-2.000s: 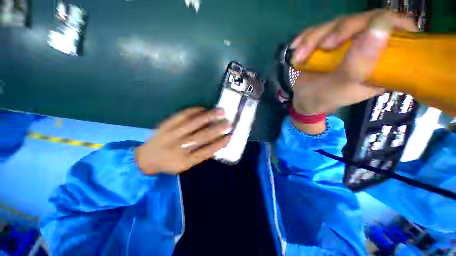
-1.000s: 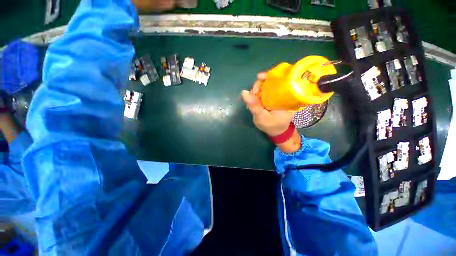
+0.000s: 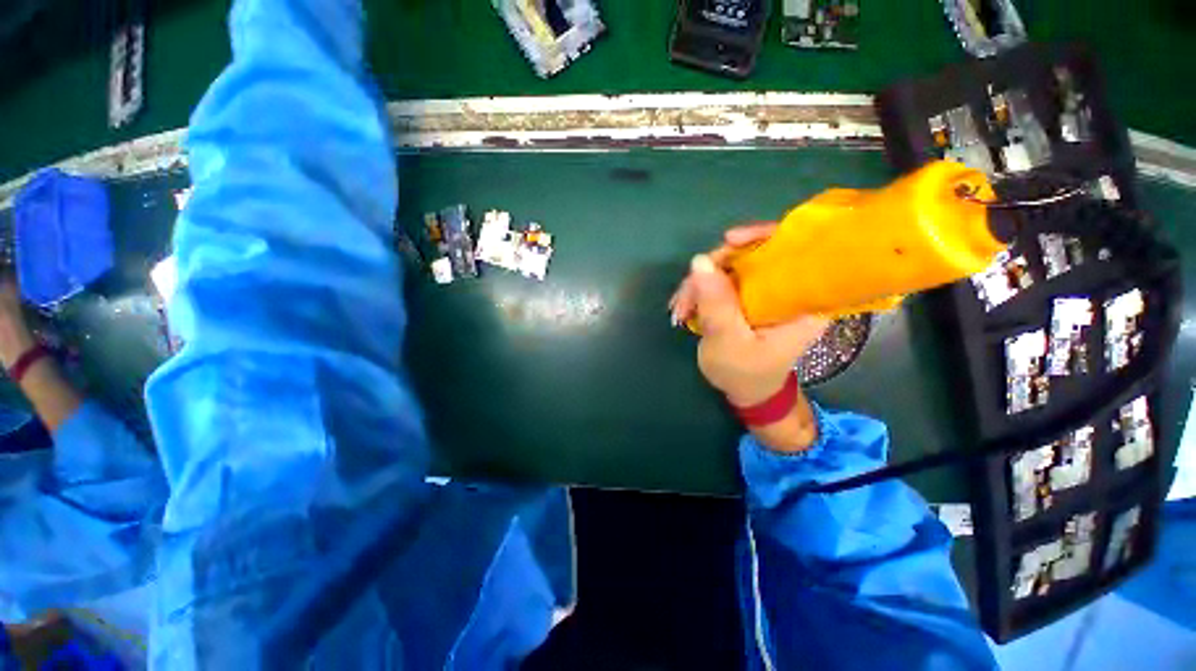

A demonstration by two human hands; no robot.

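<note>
My right hand (image 3: 754, 328) is closed around the yellow-orange electric screwdriver (image 3: 872, 249), which lies tilted with its cable end to the right. The red wrist strap (image 3: 769, 404) is on that wrist. The round screw dish (image 3: 834, 349) shows partly behind the screwdriver and hand. My left arm in its blue sleeve (image 3: 295, 328) reaches up across the belt; the left hand is beyond the top edge. Loose boards (image 3: 516, 245) lie on the green mat to the right of that sleeve, and the sleeve hides part of the mat.
The black component tray (image 3: 990, 459) with silver-white boards stands at right, crossed by the black cable (image 3: 918, 461). Beyond the pale rail (image 3: 630, 121), the belt carries a silver frame (image 3: 551, 29), a black device (image 3: 717, 33) and a board (image 3: 821, 22). A blue bin (image 3: 62, 236) and another person's arm (image 3: 47, 389) are left.
The phone frame from the earliest frame is out of view. My left arm has swung forward over the belt. Since one second ago the screwdriver has tilted more to the right, and more belt items show.
</note>
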